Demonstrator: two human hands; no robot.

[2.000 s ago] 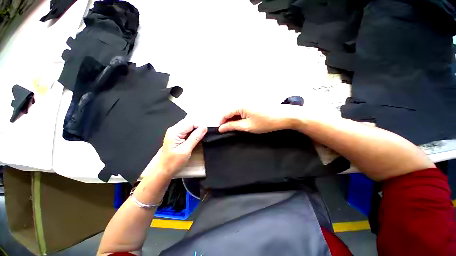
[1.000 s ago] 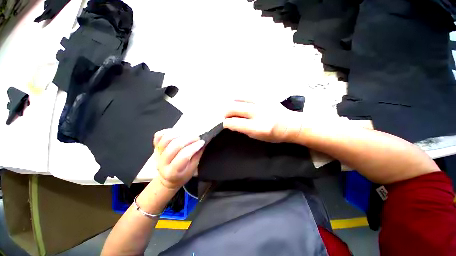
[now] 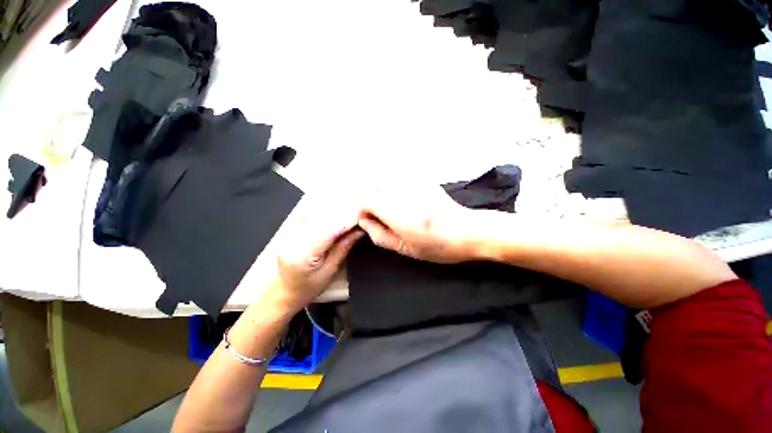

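A black panel [image 3: 423, 292] hangs over the front edge of the white table, above my lap. My left hand [image 3: 317, 258] pinches its upper left corner between thumb and fingers. My right hand [image 3: 415, 235] grips the same edge right beside it, and the fingertips of both hands meet. The pinched edge is mostly hidden by my fingers. A curled black part [image 3: 491, 188] sticks up behind my right wrist; whether it belongs to the held panel cannot be told.
A pile of loose black pieces [image 3: 212, 199] lies at left on the white table [image 3: 364, 101]. Overlapping black pieces [image 3: 677, 110] lie at right. A small black piece [image 3: 25, 182] lies far left. Below are a brown box [image 3: 127, 359], a blue crate [image 3: 296, 359] and my grey apron [image 3: 423, 385].
My hands have come together at the panel's corner, covering the strip that showed between them. More of the curled black part shows behind my right wrist.
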